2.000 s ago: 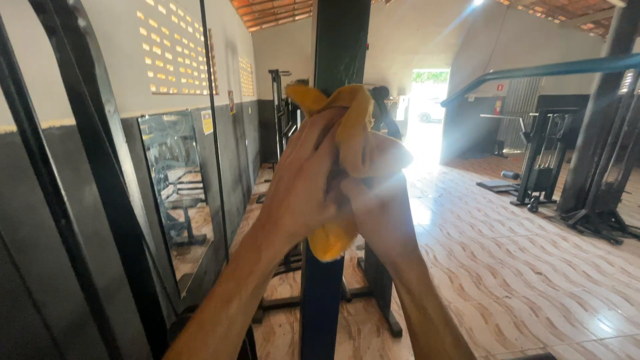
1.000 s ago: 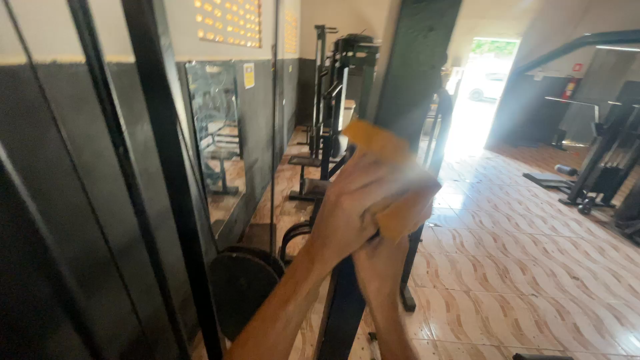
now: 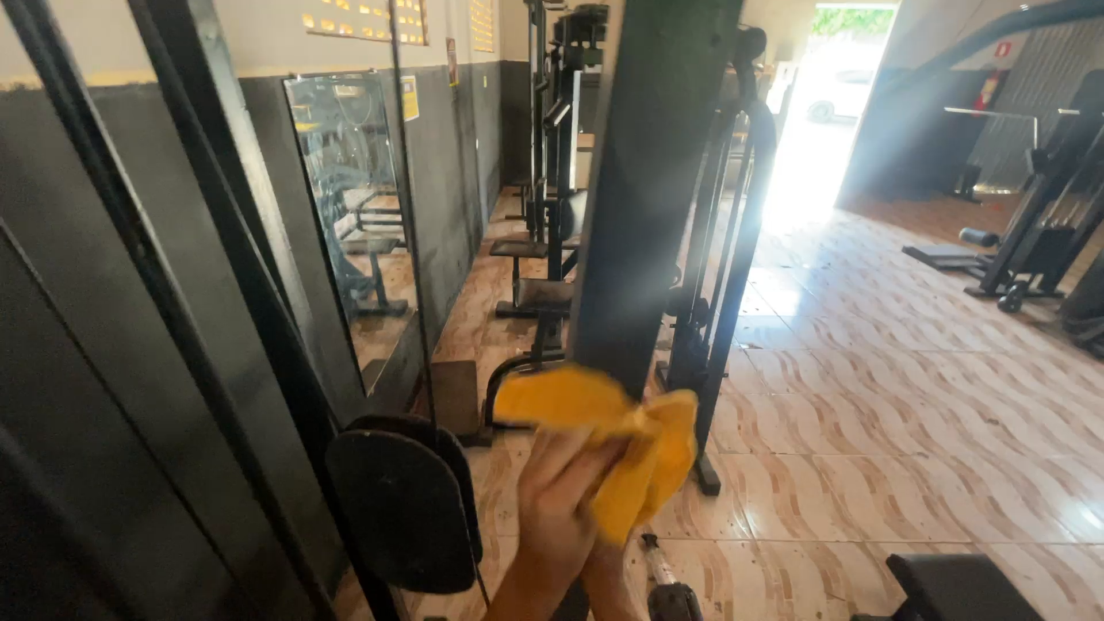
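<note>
A yellow cloth (image 3: 642, 457) is bunched around the lower part of a dark upright metal post (image 3: 647, 190) of a gym machine. My left hand (image 3: 556, 500) grips the cloth from the left side, its fingers partly blurred. Of my right hand (image 3: 608, 569) little shows; it is close against the left one, behind and under the hanging cloth, which hides its fingers. To the left of my hands is a black rounded plate (image 3: 401, 509) beside a thin cable.
Black slanted bars (image 3: 233, 233) rise at the left, before a wall mirror (image 3: 354, 224). Behind the post stand more gym machines (image 3: 535, 250). A black padded piece (image 3: 949, 586) is at the bottom right, and another machine (image 3: 1035, 224) stands farther off on the tiled floor (image 3: 862, 414).
Both hands and the yellow cloth have moved down along the post, from its upper part to its lower part. The view has turned and tilted downward.
</note>
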